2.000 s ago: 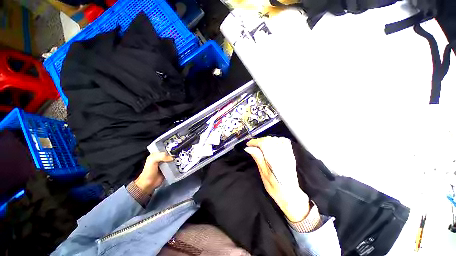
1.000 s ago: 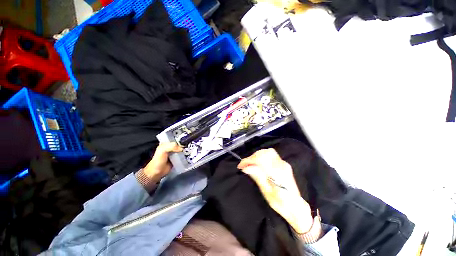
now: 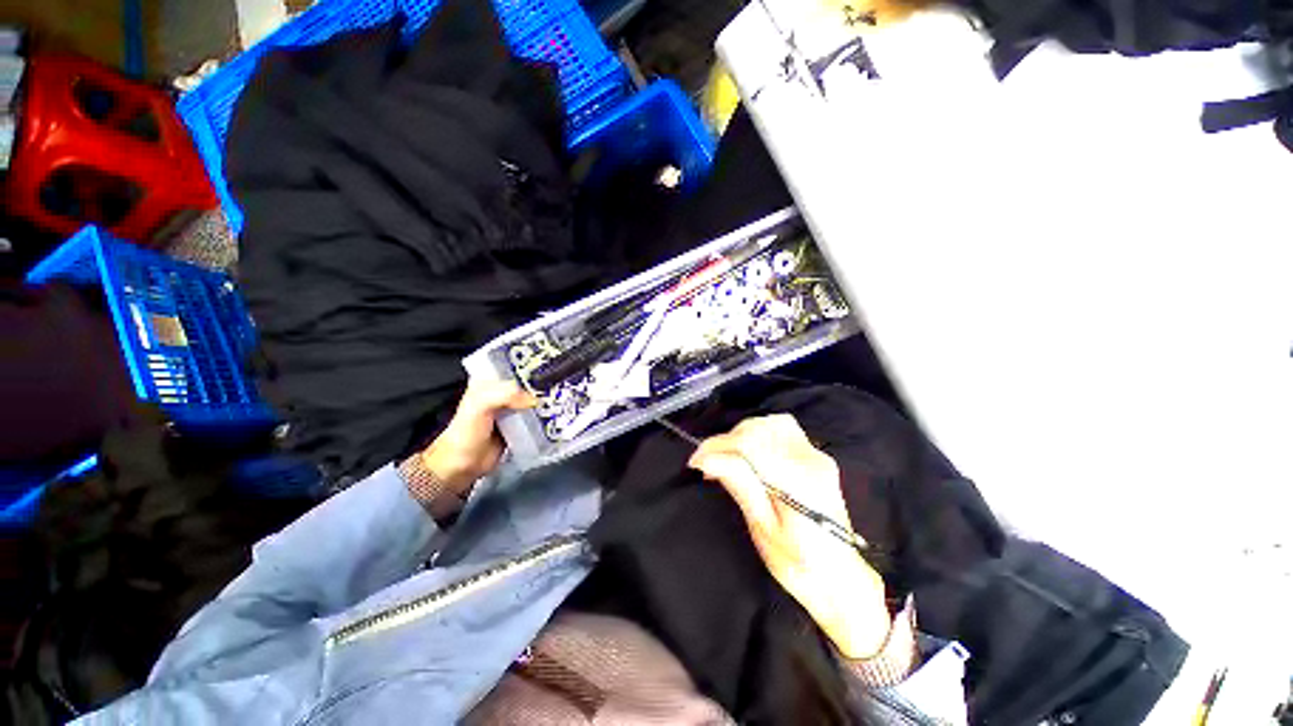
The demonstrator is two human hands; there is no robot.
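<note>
A narrow grey drawer [image 3: 536, 451] stands out from under the white table, full of small white pieces and dark and pale sticks. My left hand [image 3: 475, 428] grips its front end, thumb over the rim. My right hand [image 3: 780, 496] is just below the drawer's near side and holds a thin rod [image 3: 823, 525]. The rod's tip points towards the drawer and its other end lies across the back of the hand. A black garment [image 3: 681, 567] lies over my lap, under the right hand.
The white table [image 3: 1078, 312] fills the right, with black cloth [image 3: 1134, 20] at its far edge and yellow-handled snips [image 3: 1210, 698] at lower right. A blue crate [image 3: 560, 57] with black garments [image 3: 383, 213], another blue crate [image 3: 185, 333] and a red stool [image 3: 107, 149] are at left.
My right hand has drawn back from over the drawer with the thin rod, which now lies along the hand. My left hand keeps its hold. The whole view has shifted.
</note>
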